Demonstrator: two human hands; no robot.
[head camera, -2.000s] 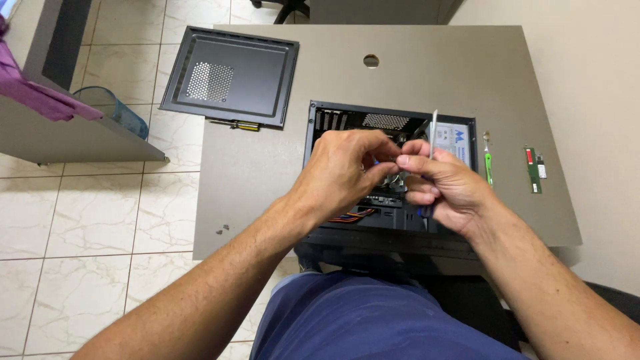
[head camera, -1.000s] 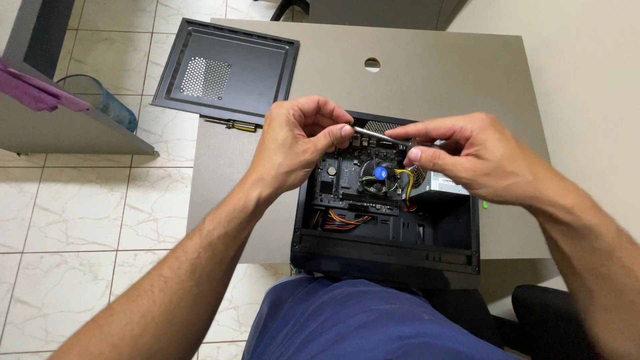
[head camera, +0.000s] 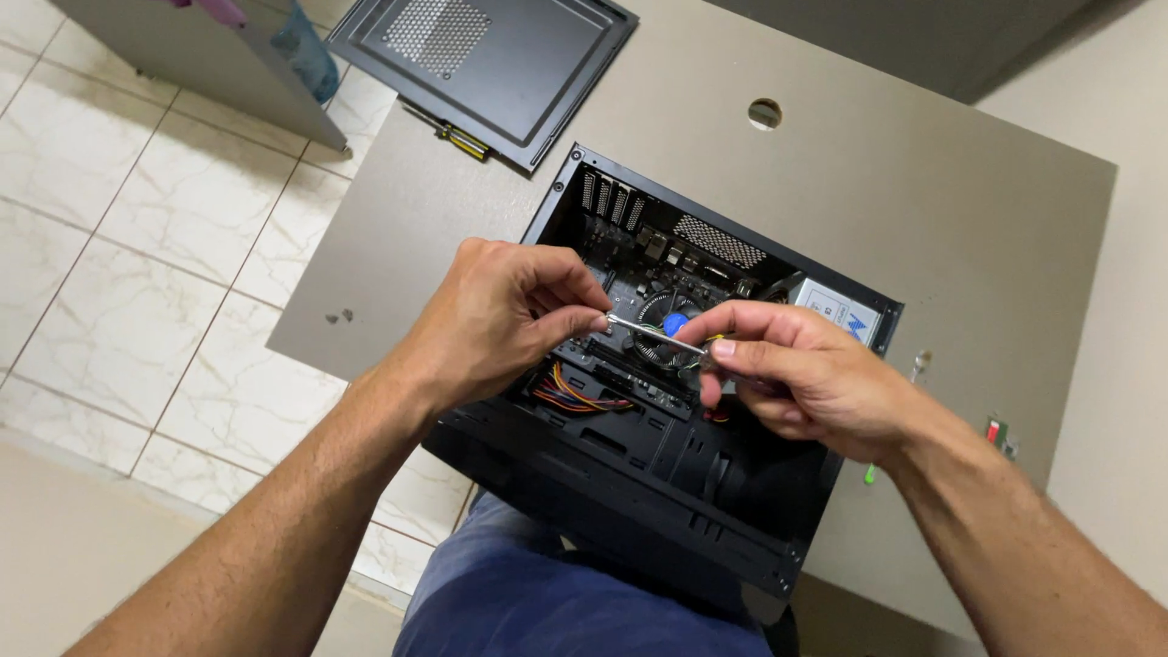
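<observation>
An uncovered black computer case (head camera: 630, 465) lies on the table near my lap. Above its motherboard, my left hand (head camera: 520, 324) pinches one end of a thin silver metal rod (head camera: 655, 332) between thumb and forefinger. The rod's other end is in the fingers of my right hand (head camera: 794, 370); whether it is a screwdriver shaft cannot be told. Beneath the rod sits the CPU cooler fan (head camera: 673, 327) with its blue hub. Orange, red and yellow cables (head camera: 575, 392) lie in the case, left of centre. The power supply (head camera: 835, 306), bearing a label, is partly behind my right hand.
The black side panel (head camera: 520, 55) lies at the upper left of the grey table (head camera: 912, 192), a yellow and black screwdriver (head camera: 464, 141) along its edge. Right of the case are a green-tipped tool (head camera: 870, 474) and a green circuit module (head camera: 996, 433). Small screws (head camera: 339, 317) lie at left.
The rod stood nearly upright two seconds ago; now it lies slanted between both hands, lower over the case than one second ago. The view has turned and moved closer.
</observation>
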